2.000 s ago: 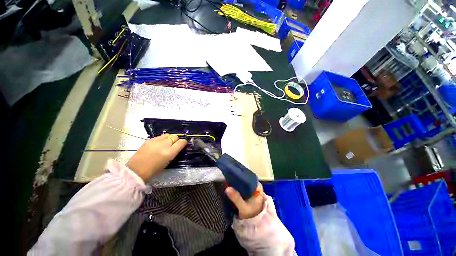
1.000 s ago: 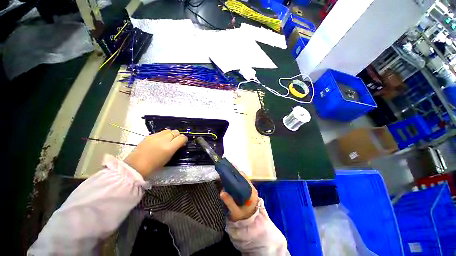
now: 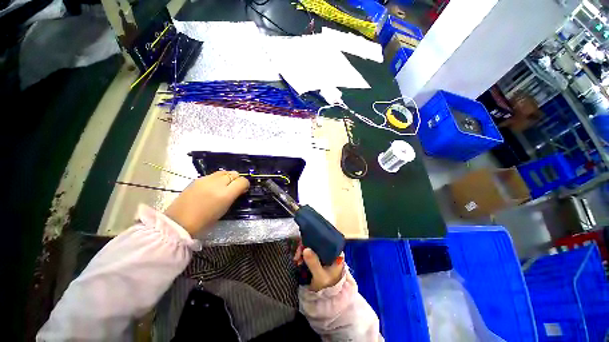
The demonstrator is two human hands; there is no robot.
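Note:
A shiny black plastic housing (image 3: 267,204) lies on bubble wrap over the pale work board, with a yellow lead wire (image 3: 277,176) along it. My left hand (image 3: 210,197) rests on the housing's left part, fingertips together near its middle; a dark lead wire (image 3: 150,187) and a thin yellow end stick out to its left. What the fingertips pinch is too small to tell. My right hand (image 3: 322,268) holds the dark blue soldering gun (image 3: 319,234) by its grip. Its metal nose reaches the housing just right of my left fingertips.
Blue and brown cut wires (image 3: 240,97) lie behind the housing, with white sheets (image 3: 307,63) beyond. A dark oval object (image 3: 353,160), a solder spool (image 3: 396,155) and a yellow tape roll (image 3: 399,117) are at the right. Another black housing (image 3: 180,57) stands back left. Blue bins (image 3: 467,267) stand right.
The gun body and my right hand have shifted slightly right since one second ago, the nose staying near the same spot. The view has moved slightly. My left hand stays on the housing.

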